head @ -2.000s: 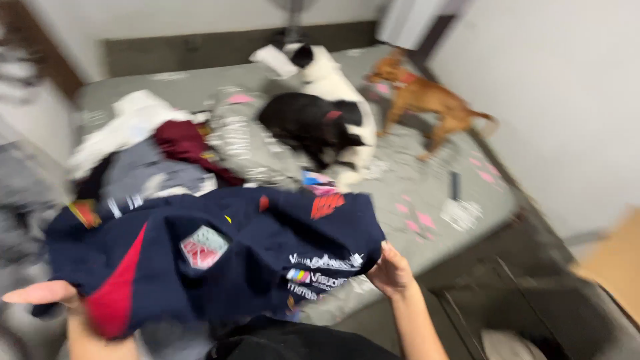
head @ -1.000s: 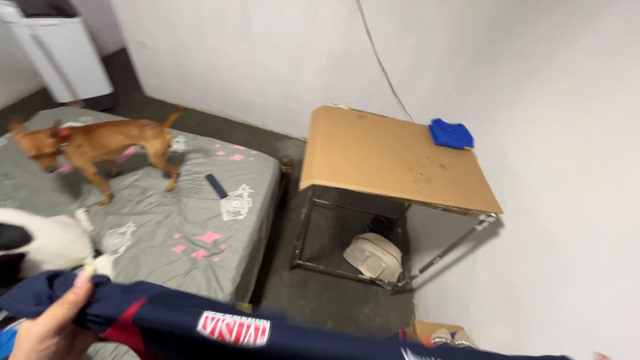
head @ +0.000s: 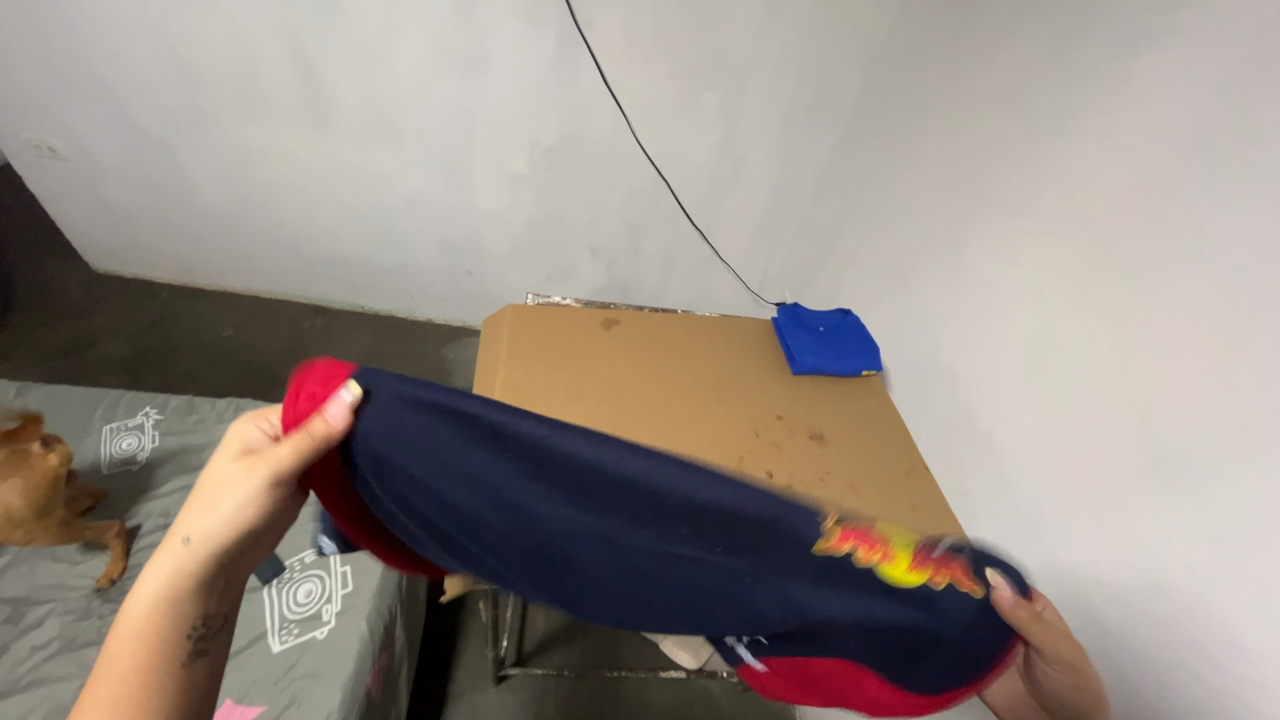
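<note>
A navy blue garment with red trim and a red and yellow printed logo (head: 600,500) is stretched between my hands, over the near part of a cardboard-topped table. My left hand (head: 270,460) pinches its red-trimmed upper left corner, thumb on top. At the lower right, my right hand (head: 1045,640) grips the other end, near the logo. The cloth sags between them and hides part of the table. On the far right corner of the cardboard (head: 690,380) lies a folded blue T-shirt (head: 828,342).
A bed with a grey printed sheet (head: 60,620) is at the left, with a brown dog (head: 45,490) on it. The table's metal frame (head: 590,673) stands against the wall. A black cable (head: 660,175) hangs down the wall to the table's far edge.
The view has swung right from the bed to the table. The navy garment, held in both hands throughout, is now stretched in front of the table.
</note>
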